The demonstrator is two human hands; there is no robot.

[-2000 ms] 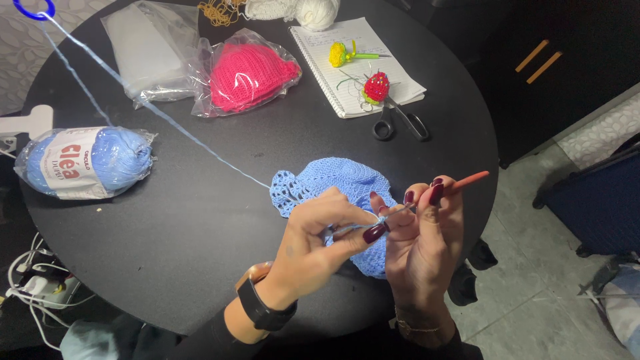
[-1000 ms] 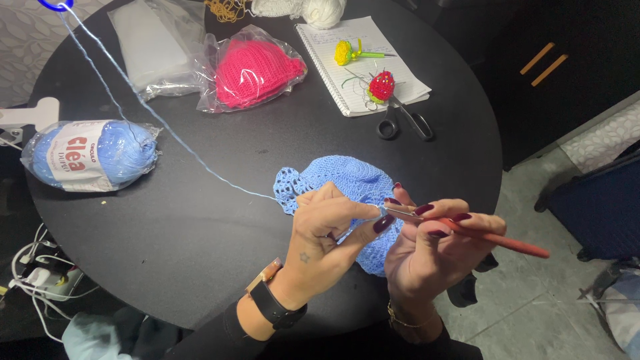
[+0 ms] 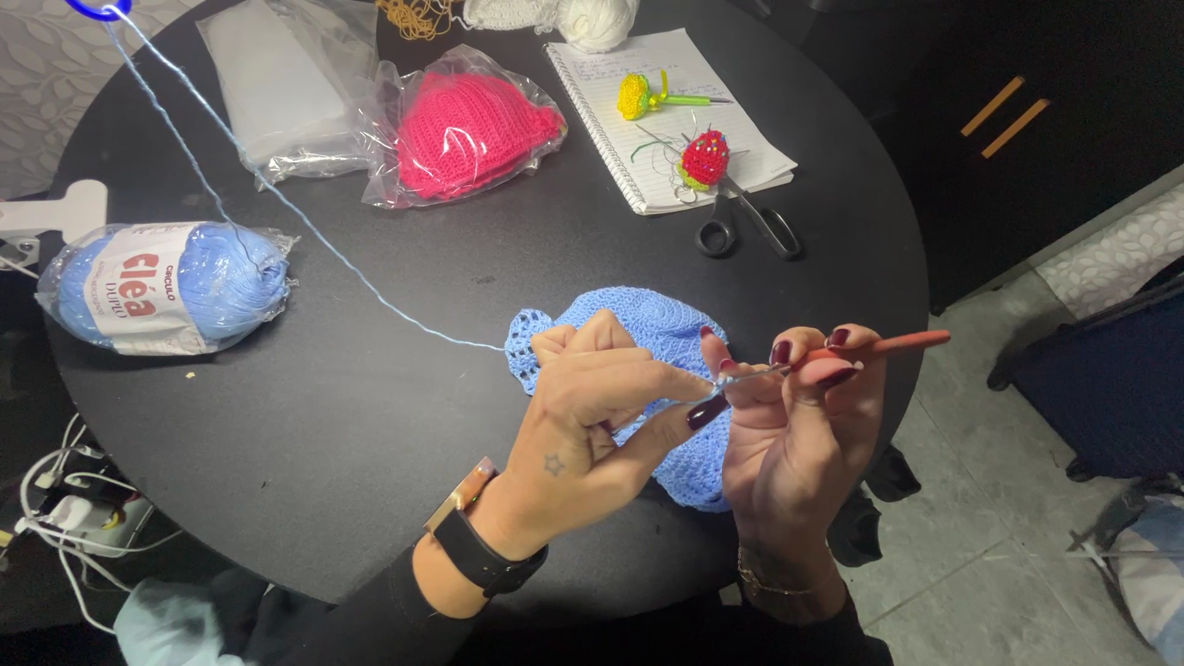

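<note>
My right hand (image 3: 805, 407) holds a crochet hook by its red handle (image 3: 893, 345), with the metal tip pointing left to my left fingertips. Between thumb and fingers, my left hand (image 3: 601, 416) pinches the edge of a light blue crocheted piece (image 3: 638, 310), which lies on the table beneath both hands and is partly hidden by them. A strand of blue yarn (image 3: 370, 277) runs from the piece up to a blue ring (image 3: 102, 7) at the top left. From there a strand leads down to a wrapped skein of blue yarn (image 3: 208, 287).
On the round black table (image 3: 370, 481) lie a bagged pink crocheted piece (image 3: 472, 134), a clear plastic bag (image 3: 287, 92), a spiral notebook (image 3: 601, 111) with yellow and red crocheted pieces, black-handled scissors (image 3: 772, 231) and white yarn (image 3: 597, 20). White cables (image 3: 65, 499) hang at the lower left.
The hook's handle pointed up to the right two seconds ago, tilted down to the right one second ago, and now points slightly up again. My left hand keeps its pinch on the blue piece.
</note>
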